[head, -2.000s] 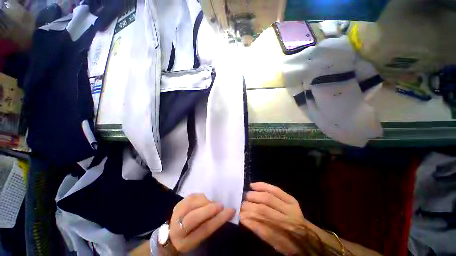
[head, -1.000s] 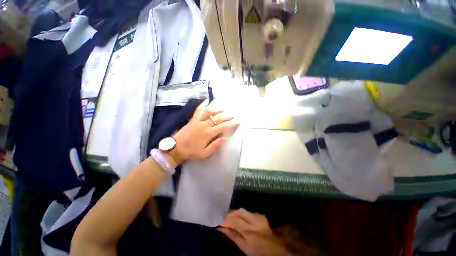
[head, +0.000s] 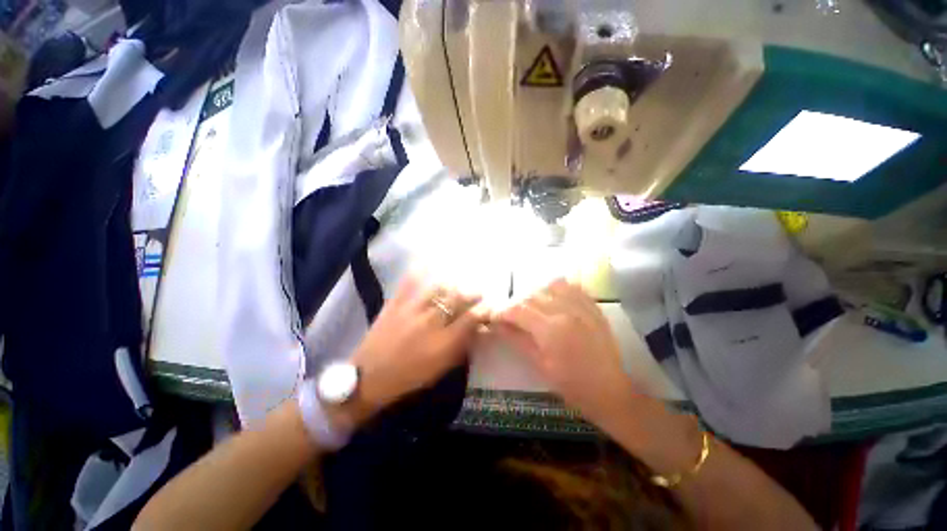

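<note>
The sewing machine head (head: 498,93) stands over the table, its needle area washed out by the lamp. My left hand (head: 415,337) and my right hand (head: 561,337) are close together just in front of the needle, fingertips bent down on the edge of the pale cloth. The partly sewn garment (head: 260,223), pale grey with dark strips, runs left of the needle and under my left forearm. Glare hides the presser foot and what exactly the fingertips pinch.
Small pale pieces with dark strips (head: 758,353) lie at the right, over the green table edge (head: 530,412). A dark-edged device (head: 646,207) is partly hidden behind the machine head. A blue pen-like item (head: 895,327) lies far right. Navy cloth (head: 68,239) hangs at the left.
My right hand has come up from below the table edge to the needle area. My left hand, flat on the cloth a second ago, is now bent beside it. The view has shifted toward the machine.
</note>
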